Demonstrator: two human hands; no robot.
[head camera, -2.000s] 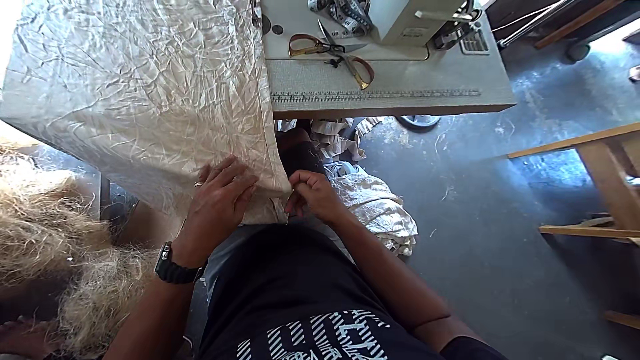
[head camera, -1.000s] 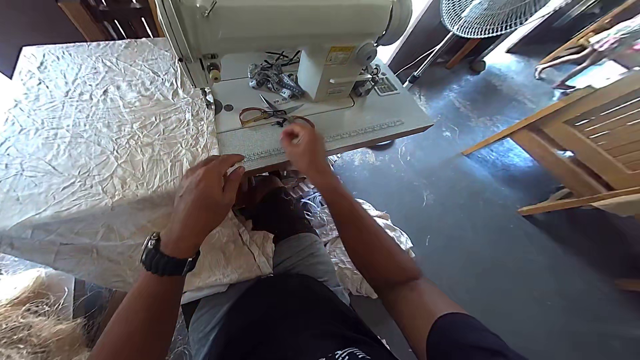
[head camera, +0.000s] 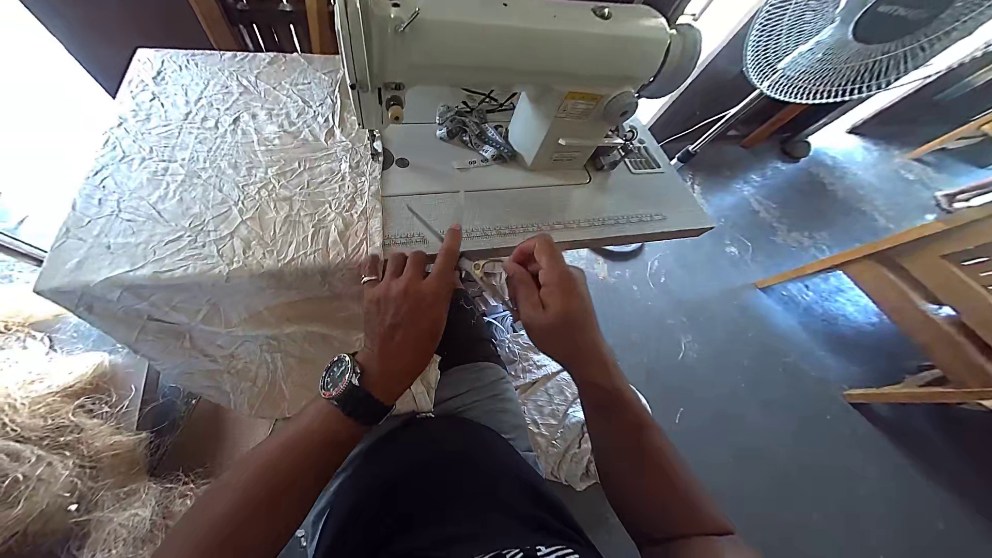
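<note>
My right hand (head camera: 546, 302) is closed on the handles of a pair of scissors (head camera: 473, 267) just off the front edge of the sewing machine table. The blades are spread, one pointing up and left over the printed ruler (head camera: 535, 228). My left hand (head camera: 411, 310), with a ring and a wristwatch, lies at the edge of the crinkled cream fabric (head camera: 225, 178), its index finger extended beside the blades. Whether it pinches the cloth is hidden. The fabric covers the left part of the table and hangs over its front.
A sewing machine (head camera: 504, 54) stands at the back, a crumpled tape measure (head camera: 477, 136) on its bed. More crinkled fabric (head camera: 550, 418) hangs by my leg. Loose fibres (head camera: 62, 442) are piled at lower left. A fan (head camera: 845, 46) and a wooden piece of furniture (head camera: 891, 287) stand right.
The scissors lay on the table in both earlier frames; my right hand reached over them one second ago and now holds them. My right hand has left the fabric edge. The view has shifted.
</note>
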